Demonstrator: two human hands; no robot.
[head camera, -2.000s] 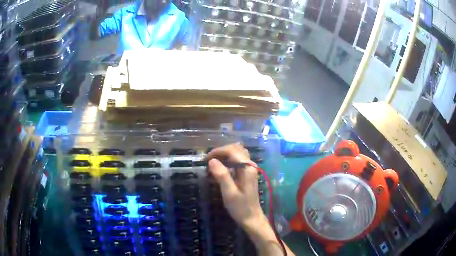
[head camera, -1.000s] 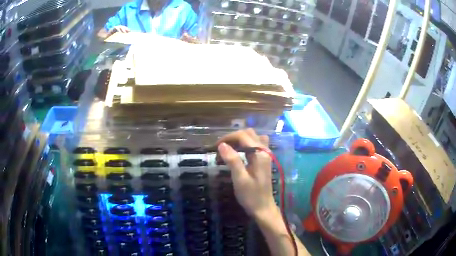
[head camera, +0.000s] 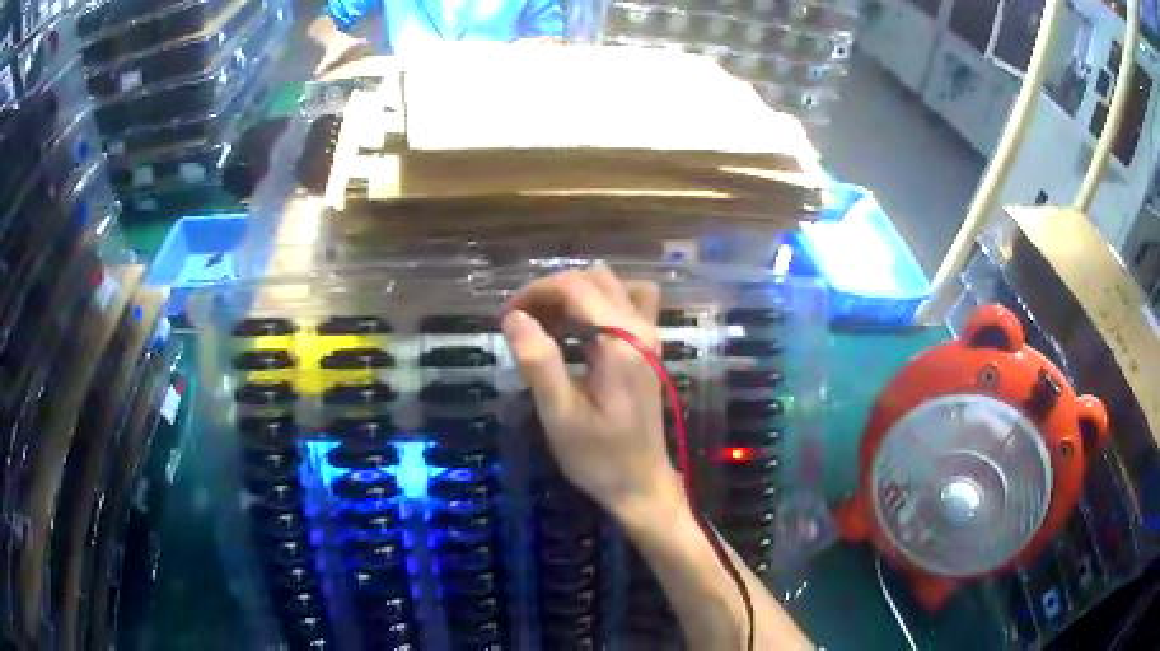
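A clear blister tray (head camera: 496, 282) holds columns of black components (head camera: 461, 359). My right hand (head camera: 598, 394) is over the upper middle of the tray, with thumb and fingers closed on a test probe (head camera: 583, 336). Its red and black lead (head camera: 672, 404) trails over the wrist. The fingertips are at the top rows, just right of the third column. The probe tip and the components under the hand are hidden. Through the tray show a yellow label (head camera: 308, 364), a bright blue screen (head camera: 405, 473) and a red light (head camera: 738, 454). My left hand is not in view.
Cardboard sheets (head camera: 611, 178) are piled behind the tray. Blue bins (head camera: 868, 261) stand at both sides of the pile. An orange-red animal-faced fan (head camera: 969, 464) is at right. Stacked filled trays (head camera: 165, 108) stand left and right. A person in blue (head camera: 471, 18) is beyond the pile.
My right hand has moved left across the tray by about one column, still holding the probe. The view has shifted, and the red light now shows. The other person's cardboard sheet is lowered.
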